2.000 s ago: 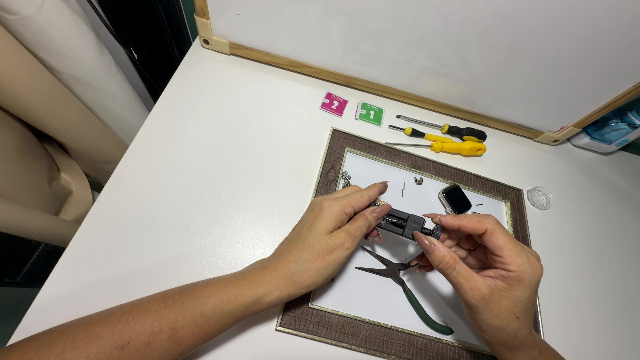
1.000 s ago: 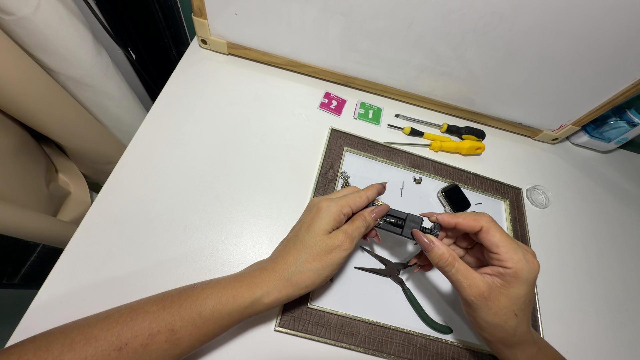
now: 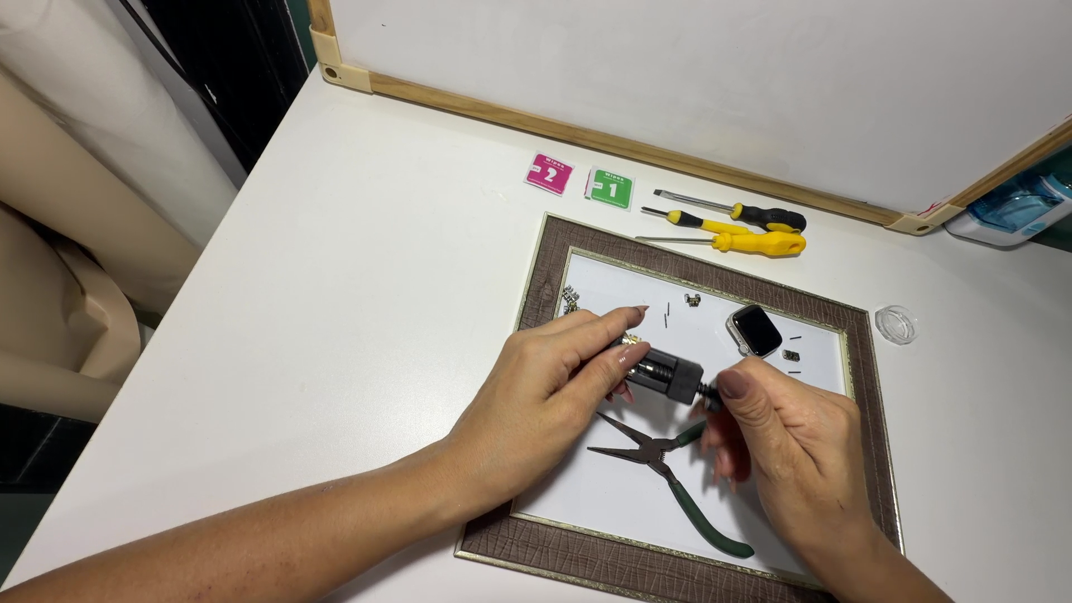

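Note:
My left hand (image 3: 544, 394) grips the body of a black watch-link remover (image 3: 666, 374), with part of a metal watch band (image 3: 630, 339) at its near end between my fingers. My right hand (image 3: 791, 444) pinches the knob of the tool's screw at the right end. Below the tool, needle-nose pliers with green handles (image 3: 653, 452) lie spread on the white panel of a brown frame. A smartwatch without its band (image 3: 754, 330) lies above my right hand. Loose band links (image 3: 693, 299) and thin pins (image 3: 667, 315) lie on the panel.
The brown textured frame (image 3: 879, 419) rests on the white table. Beyond it are three screwdrivers (image 3: 758, 244), a pink wipe packet (image 3: 549, 174) and a green one (image 3: 610, 188). A small clear round container (image 3: 896, 324) stands to the right. A wood-edged whiteboard (image 3: 586, 130) borders the back.
My right thumb and fingers have shifted on the screw knob, and my right hand sits a little lower. More of the tool's body shows. My left hand keeps its hold.

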